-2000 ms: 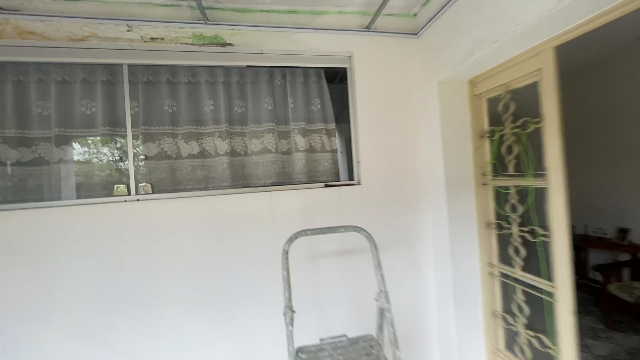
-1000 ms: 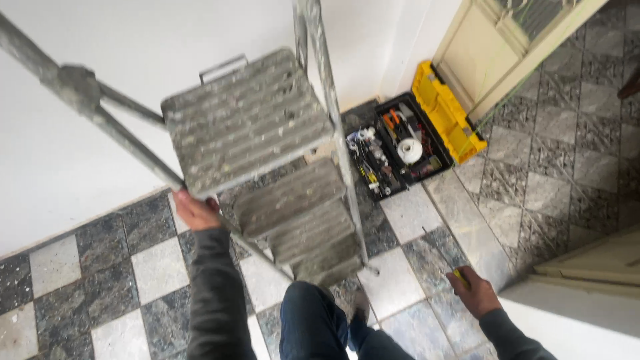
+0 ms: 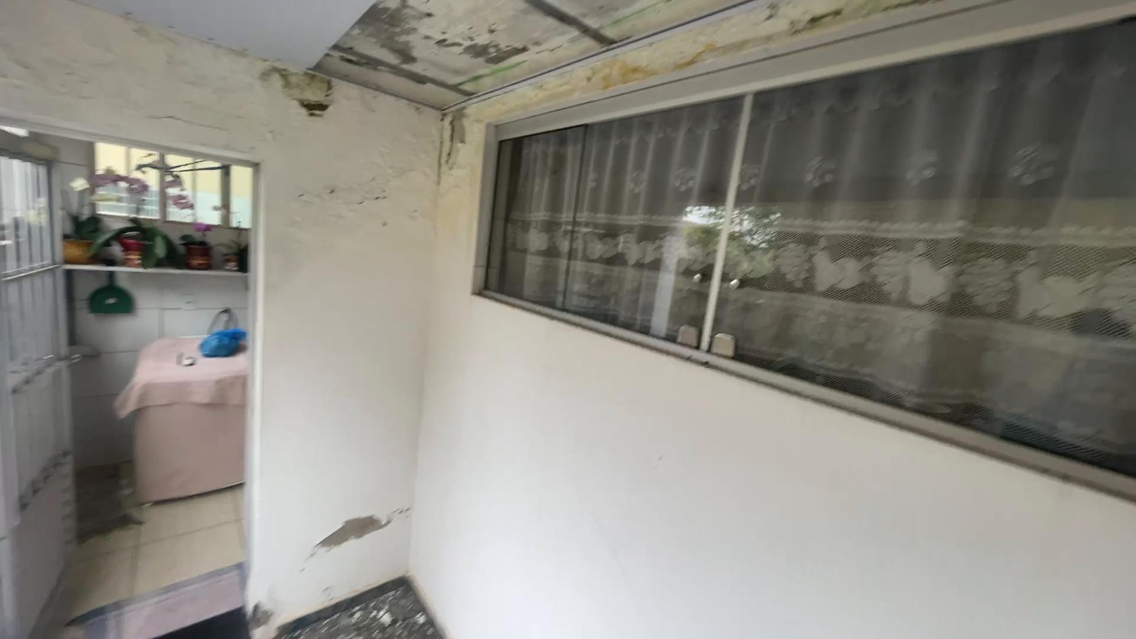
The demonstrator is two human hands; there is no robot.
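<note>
Neither my left hand nor my right hand is in the head view, so what they hold cannot be seen. A sliding window (image 3: 737, 240) with a lace curtain behind its glass fills the upper right. Below it runs a white wall (image 3: 692, 497). The ceiling panels (image 3: 461, 40) above have dark stains and peeling patches. Damaged plaster (image 3: 306, 87) shows high on the left wall, and a bare grey patch (image 3: 353, 531) lies low on the same wall.
At the left a doorway with an open barred metal door (image 3: 31, 293) leads to a tiled room. Inside are a pink cloth-covered object (image 3: 191, 417), a blue bag (image 3: 222, 343) and potted orchids on a shelf (image 3: 160, 270). Debris lies on the floor (image 3: 377, 612) in the corner.
The view has swung up and away from the stepladder and toolbox. One second ago my left hand was at the stepladder and my right hand held a thin tool; both hands are now out of view.
</note>
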